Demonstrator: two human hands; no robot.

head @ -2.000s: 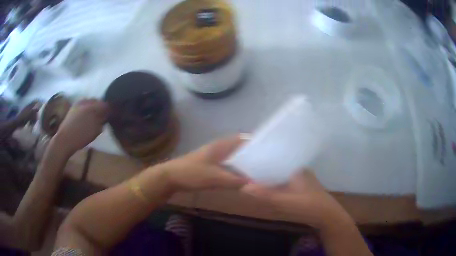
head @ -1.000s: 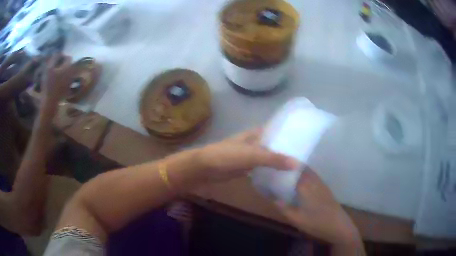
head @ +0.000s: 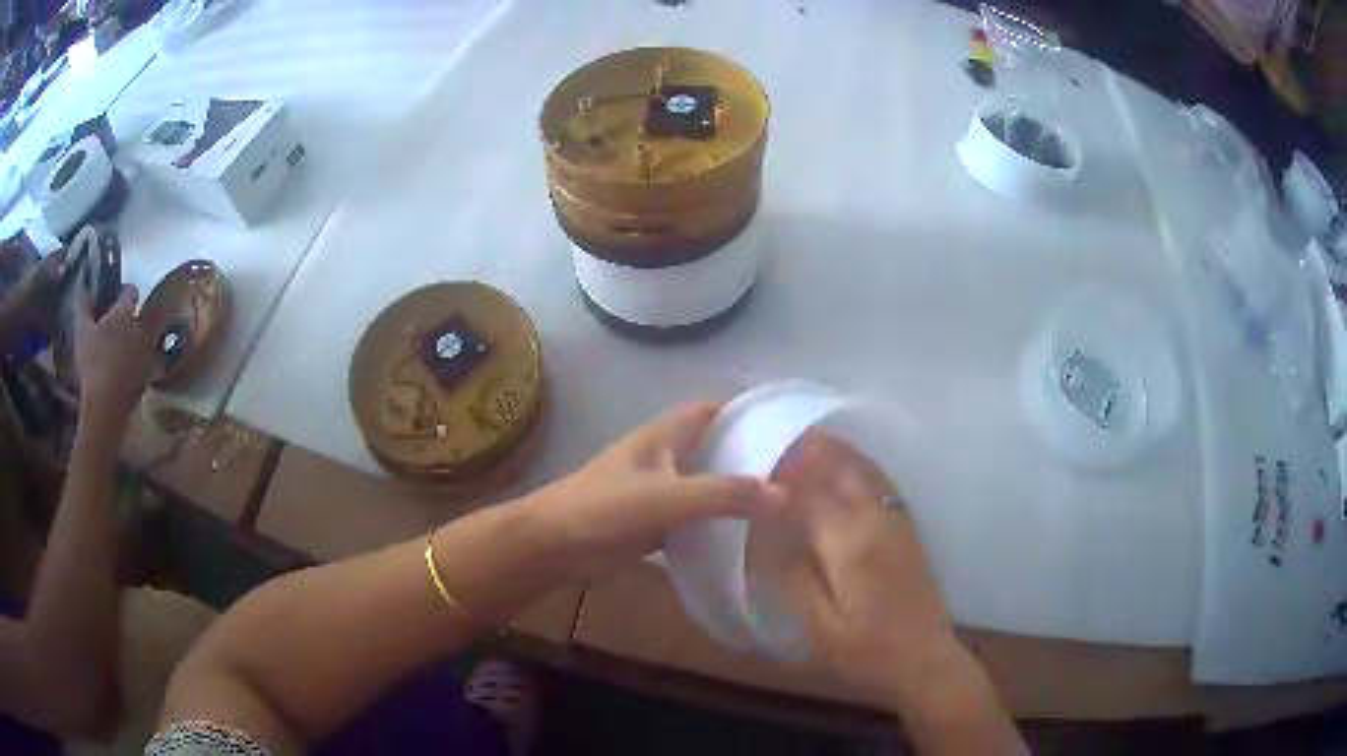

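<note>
My left hand [head: 650, 480] grips the rim of a white housing [head: 717, 569] near the table's front edge, thumb on the near rim. The housing is tilted with its opening toward the right. My right hand [head: 864, 561] is at the opening, its fingers partly inside and blurred. Whether it holds anything cannot be told. To the left sits a base shell [head: 387, 362], tan-gold, with a black square cooling fan [head: 454, 349] and a thin wire inside.
Stacked shells [head: 650, 200] stand on a white drum [head: 665, 291] behind. A translucent small-parts bowl [head: 1130, 428] is at right, a second parts bowl [head: 1005, 160] at far right. Another person's hand [head: 111, 347], a tan shell [head: 207, 303] and a product box [head: 244, 177] are at left.
The white housing has turned so its opening shows, and my right hand has moved to that opening. The dark shell seen earliest at left is gone, and a tan one with a fan shows there.
</note>
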